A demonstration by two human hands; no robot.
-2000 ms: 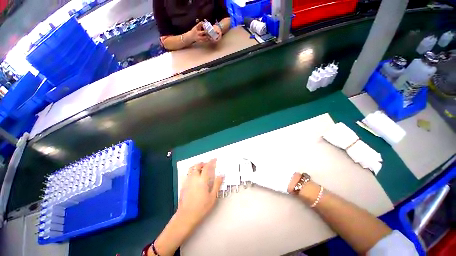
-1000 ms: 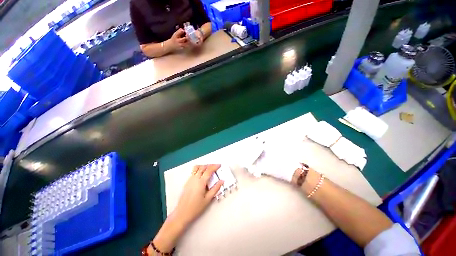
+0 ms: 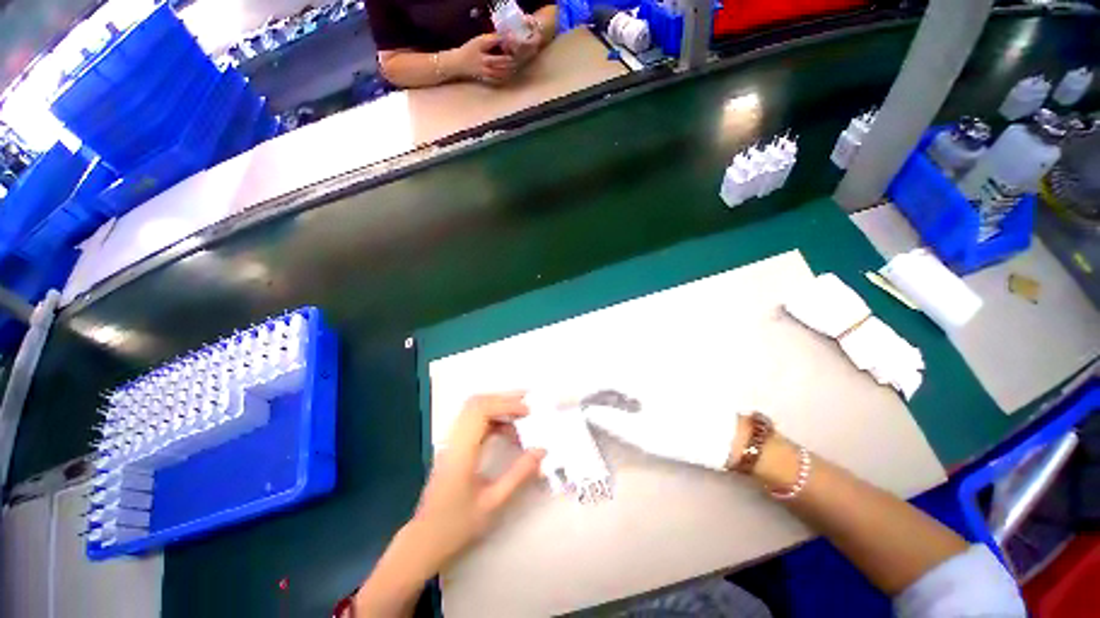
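A short row of white plug units [image 3: 565, 449] is over the beige sheet [image 3: 676, 531], metal pins pointing toward me. My bare left hand [image 3: 477, 471] holds the row at its left side, thumb and fingers apart around the units. My right hand [image 3: 663, 432], in a white glove, is at the row's upper right; its fingertips are blurred and blend with the white units, so its grip cannot be told. A blue tray [image 3: 316, 465] at the left holds many white units standing pins up, with bare blue floor at its front right.
White units [image 3: 760, 169] stand on the dark green belt [image 3: 483, 229]. A tied off-white bundle [image 3: 859, 332] lies on the sheet's right. Further right are a white pad [image 3: 935, 287] and a blue bin [image 3: 979, 235] with bottles. A person [image 3: 464, 48] opposite holds white units.
The units under my left hand are turned and lifted slightly, and my gloved right hand has come in against them. More units show on the belt beside the post. The camera view has shifted.
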